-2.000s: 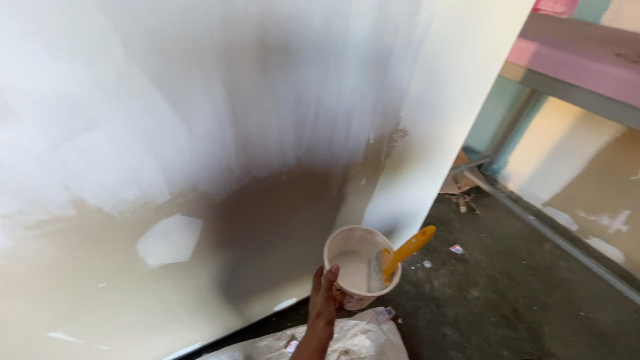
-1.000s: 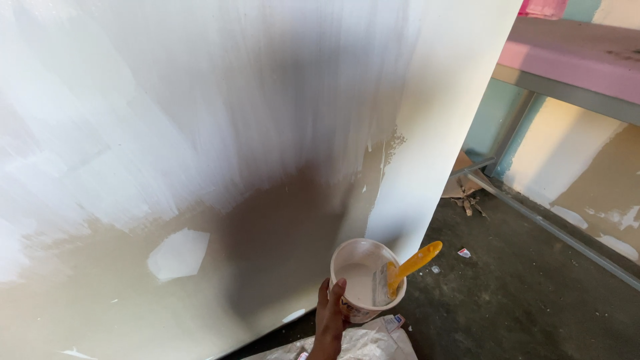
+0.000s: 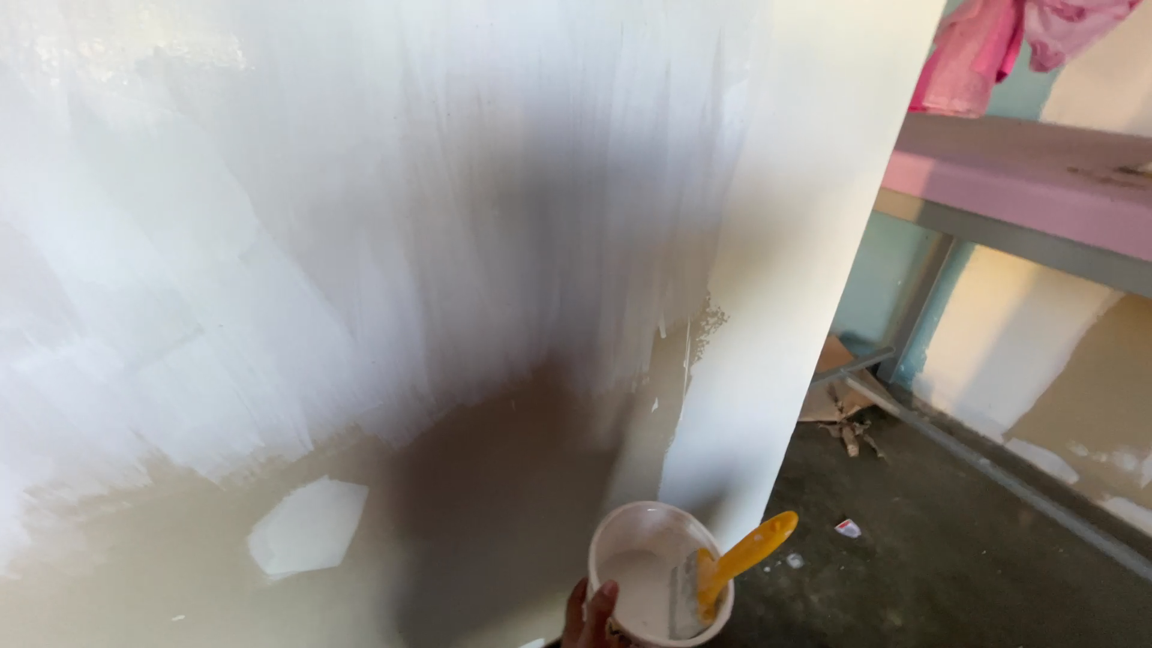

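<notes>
My left hand (image 3: 590, 616) grips the left side of a plastic tub (image 3: 630, 520) at the bottom of the view, its thumb at the rim. White paint fills part of the tub. A paintbrush with a yellow handle (image 3: 760, 544) leans inside against the right rim, its bristles in the tub. Beside the tub stands a wall (image 3: 504, 225), streaked white above and bare beige-brown low down, with a pale patch (image 3: 309, 526) at the lower left. A dark shadow falls across it. My right hand is not in view.
Right of the wall's edge, a pink-topped table (image 3: 1017, 193) stands on a grey metal frame, with pink cloth (image 3: 972, 58) hanging above. Torn cardboard (image 3: 832, 396) lies by the table's leg. Small scraps lie on the dark floor (image 3: 864, 585). A partly painted wall (image 3: 1008, 333) is behind.
The view has tilted upward, so the tub and my left hand sit lower in it. The hold on the tub and the brush leaning in it look the same.
</notes>
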